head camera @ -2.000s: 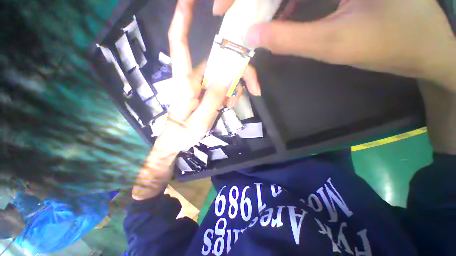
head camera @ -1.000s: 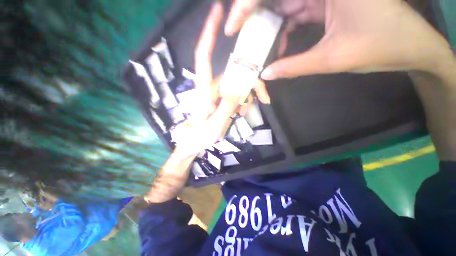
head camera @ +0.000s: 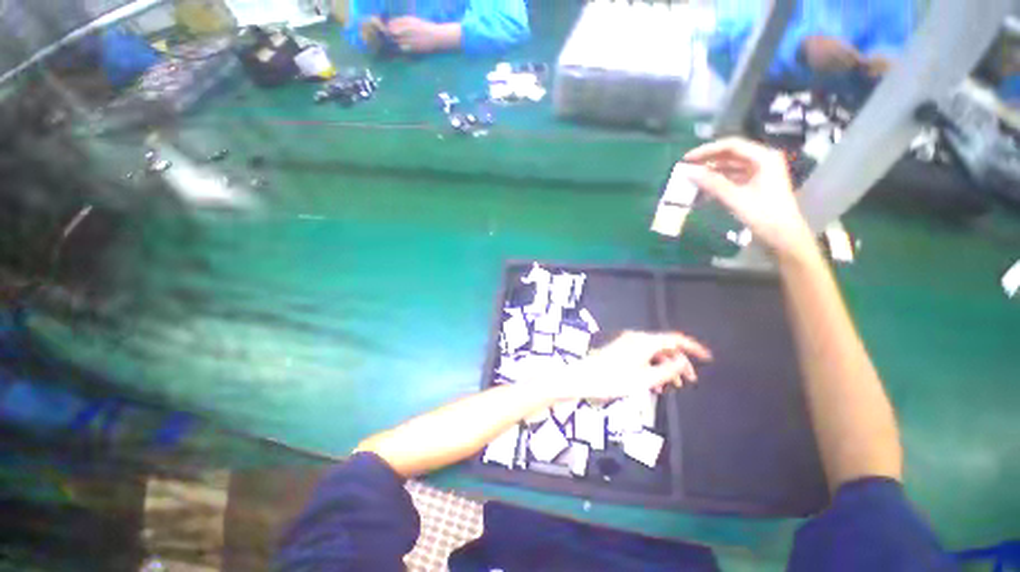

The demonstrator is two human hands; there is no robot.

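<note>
A white strip with a dark band across its middle, a joined unit (head camera: 674, 201), hangs from the fingers of my right hand (head camera: 740, 188), raised over the green bench beyond the black divided tray (head camera: 738, 391). My left hand (head camera: 649, 363) is over the left half of the tray, palm side partly hidden, fingers reaching over the divider; I cannot tell whether it holds anything. Many small white display modules (head camera: 548, 438) lie heaped in the left half, some under my left hand. The right half shows bare black.
A slanting grey post (head camera: 884, 123) rises at the right. Pale stacked white trays (head camera: 626, 56) stand across the green bench (head camera: 369, 257). Small parts (head camera: 347, 85) lie scattered on the far side. Hands in blue sleeves (head camera: 423, 34) are at the far edge.
My right hand has moved away from my left, up and beyond the tray, carrying the white strip. My left hand no longer touches the strip. The view has shifted to show the far bench.
</note>
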